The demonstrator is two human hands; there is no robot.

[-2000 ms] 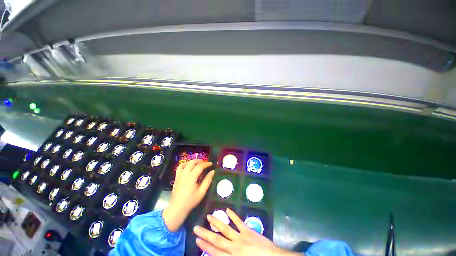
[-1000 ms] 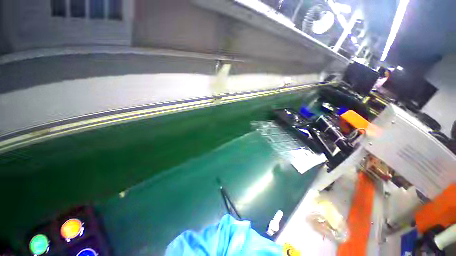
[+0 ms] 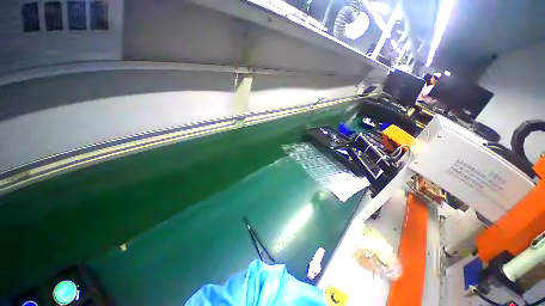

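Observation:
Neither of my hands is in the picture; a blue sleeve (image 3: 257,287) shows at the bottom edge, its hand hidden or cut off. The black working tray (image 3: 95,285) is cut off at the bottom left corner. In it a round module (image 3: 66,292) glows green-white, and part of a blue-lit one (image 3: 30,304) shows at the edge. Dark tweezers (image 3: 256,239) lie on the green mat above the sleeve. A small white bottle or tube (image 3: 316,263) lies right of them.
A clear gridded tray or bag (image 3: 320,169) lies on the mat. Black trays and tools (image 3: 358,152) stand behind it. At right is an orange-and-white machine (image 3: 472,161), with a yellow round cap (image 3: 336,296) on its bed. A person (image 3: 428,87) is far back.
The view has swung right from the trays, and both hands have left the picture. Since one second ago, the working tray has slipped further out at bottom left.

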